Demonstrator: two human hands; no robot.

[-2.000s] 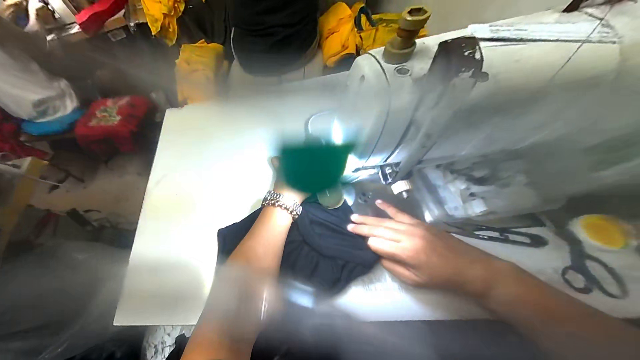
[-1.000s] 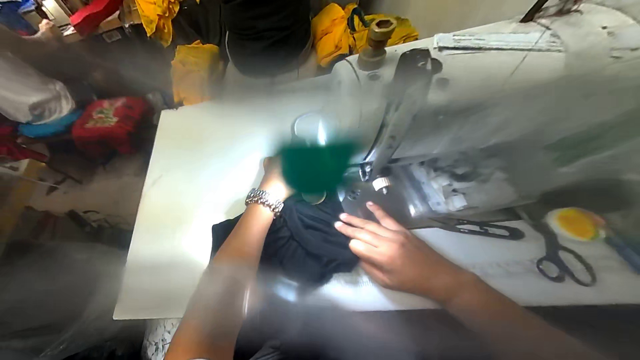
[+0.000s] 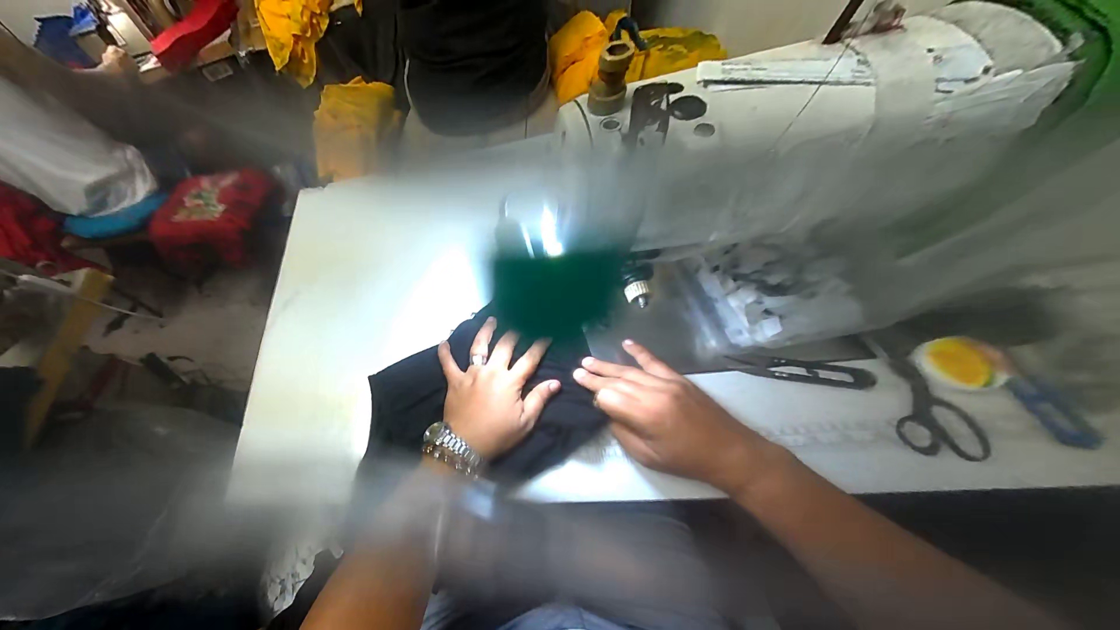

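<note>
Black fabric (image 3: 411,394) lies on the white table of a sewing machine (image 3: 787,140) and hangs over its front edge. My left hand (image 3: 494,398), with a ring and a metal wristwatch (image 3: 451,448), rests flat on the cloth, fingers spread. To its right, my right hand (image 3: 661,411) touches the fabric's right side with its fingertips, palm down, index finger extended. A blurred dark green patch (image 3: 556,293) hides the needle area and the cloth's far part. Neither hand grips anything visibly.
Black thread snips (image 3: 809,371), dark-handled scissors (image 3: 941,424) and a round yellow-centred item (image 3: 961,363) lie on the right of the table (image 3: 306,306). A person in dark clothing (image 3: 477,61) is beyond the table. Yellow cloth (image 3: 354,127) and a red-covered seat (image 3: 210,214) are at the left.
My left hand has come back from beside the green patch and now lies spread on the black fabric. My right hand stays at the fabric's right side.
</note>
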